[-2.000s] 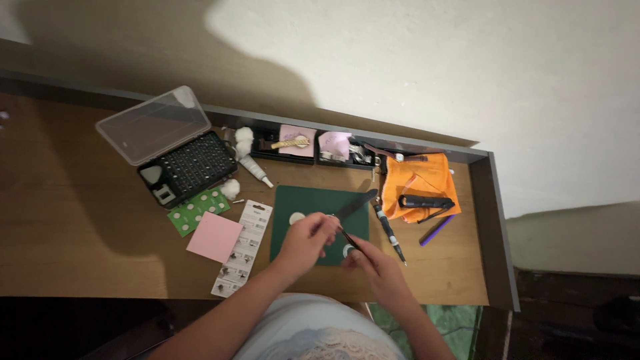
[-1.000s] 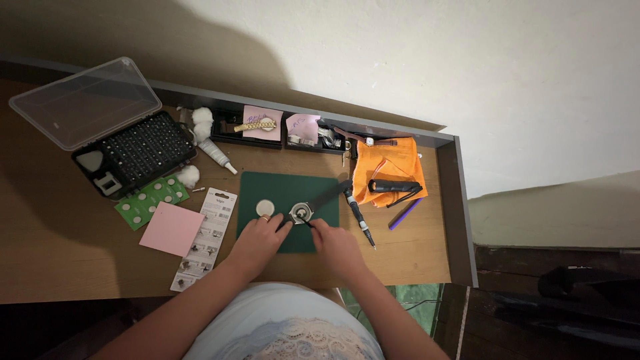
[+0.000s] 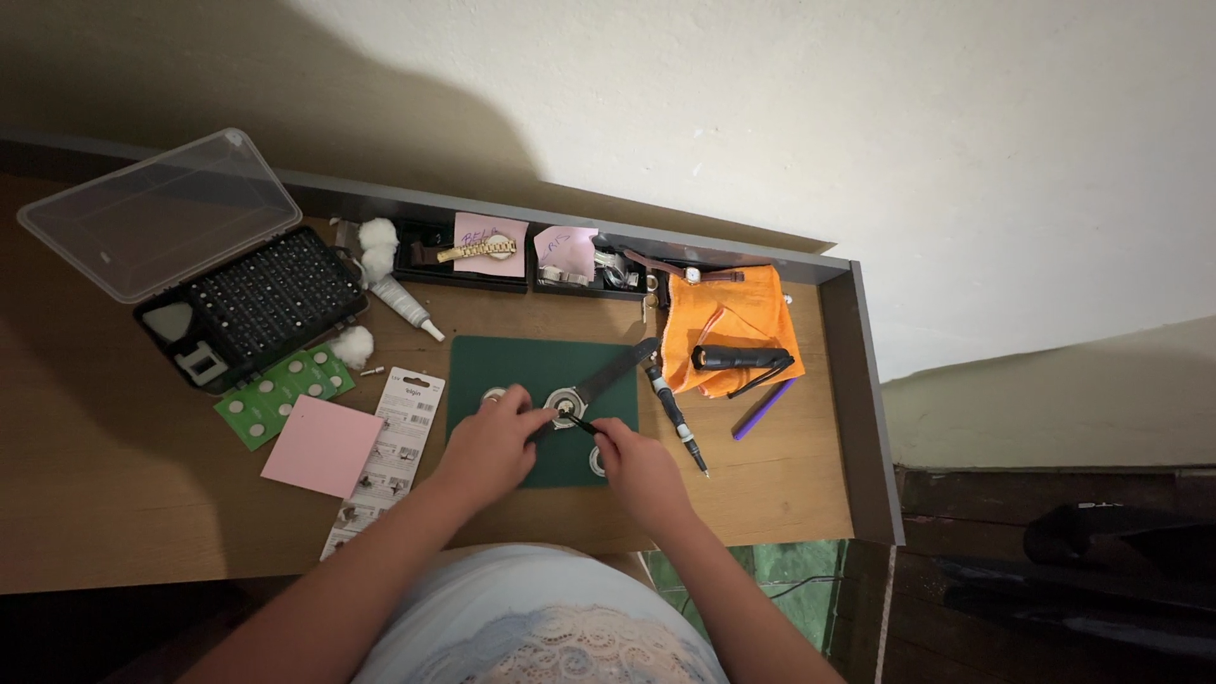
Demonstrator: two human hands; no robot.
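Note:
An opened wristwatch with a dark strap [image 3: 566,405] lies on the green mat [image 3: 608,361], its inner works showing. My left hand [image 3: 494,442] rests at the watch's left side, fingertips on or beside the case. In my right hand [image 3: 638,465] are slim black tweezers [image 3: 579,422], whose tip reaches into the watch. A round metal part [image 3: 598,462] lies beside my right hand, partly hidden by it. Another small round piece [image 3: 493,394] is partly covered by my left fingers.
On the left are an open bit case [image 3: 261,299], green button-cell cards [image 3: 280,394], pink sticky notes [image 3: 323,446] and a blister card [image 3: 404,427]. Black trays [image 3: 475,281] with watches stand behind. To the right lie a screwdriver [image 3: 677,418], an orange cloth [image 3: 731,313], a flashlight [image 3: 741,357] and a purple pen [image 3: 763,409].
Two seconds ago both hands were held close together over the mat with the watch. The watch now lies on the mat, with the tweezers at its case. The view has shifted.

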